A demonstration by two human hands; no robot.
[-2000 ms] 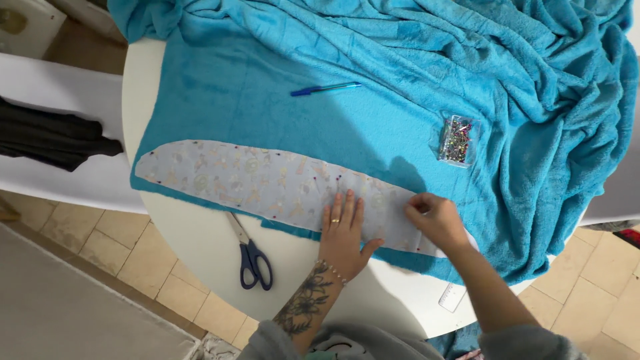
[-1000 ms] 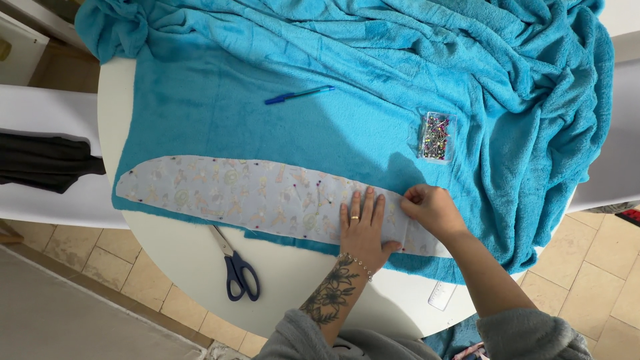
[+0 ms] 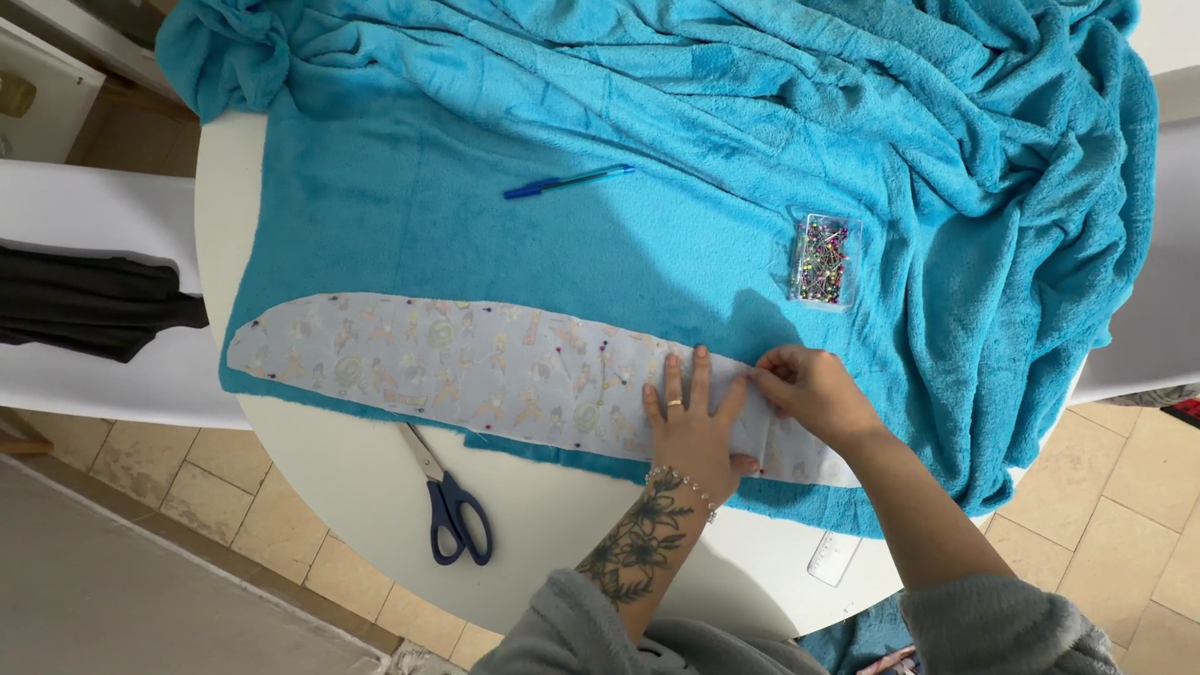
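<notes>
A long curved piece of pale printed fabric [image 3: 450, 361] lies on turquoise fleece fabric [image 3: 422, 225], with ball-headed pins along its edges and several near its middle. My left hand [image 3: 694, 422] rests flat on the printed piece, fingers spread, a ring on one finger. Beside it, my right hand [image 3: 811, 389] pinches at the piece's upper edge, thumb and index finger together; whether a pin is between them cannot be made out. An open clear plastic box of ball-headed pins [image 3: 825, 262] sits on the fleece above my right hand.
On the fleece lies a blue ballpoint pen [image 3: 567, 181]. Scissors with dark blue handles [image 3: 455, 516] rest on the round white table [image 3: 356, 487] at its near side. A clear ruler [image 3: 832, 558] lies near the table's edge. Bunched fleece covers the far and right sides.
My left hand has shifted right along the printed piece, closer to my right hand. My right hand stays at the upper edge. The view has moved somewhat.
</notes>
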